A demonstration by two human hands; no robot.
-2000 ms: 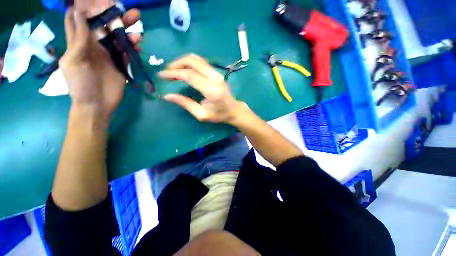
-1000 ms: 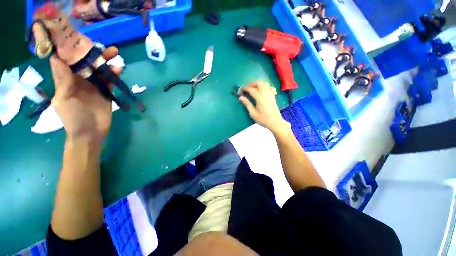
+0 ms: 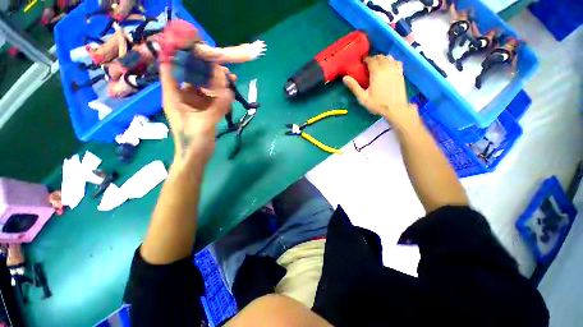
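My left hand (image 3: pixel 195 112) holds a figure (image 3: pixel 179 39) up over the bench, with its pink-red hair, a pale outstretched arm and a dark blue-grey piece showing; its black legs are partly hidden behind my hand. My right hand (image 3: pixel 385 86) is closed around the handle of the red heat gun (image 3: pixel 345 56), which lies on the green bench with its black nozzle pointing left. The handle is mostly hidden by my fingers. Yellow-handled side cutters (image 3: pixel 296 129) lie open just below the nozzle.
Dark-handled pliers (image 3: pixel 246 116) lie below my left hand. A blue crate (image 3: pixel 96 124) of figures stands back left, a light blue tray (image 3: pixel 476 118) of figures at right. White tissue (image 3: pixel 137 185) and a pink box-shaped device (image 3: pixel 22 204) are at left. A blue basket (image 3: pixel 454 150) sits under the tray.
My right hand has moved from the side cutters to the heat gun's handle. The side cutters lie free. My left hand has turned the figure and shifted right. The camera view has swung.
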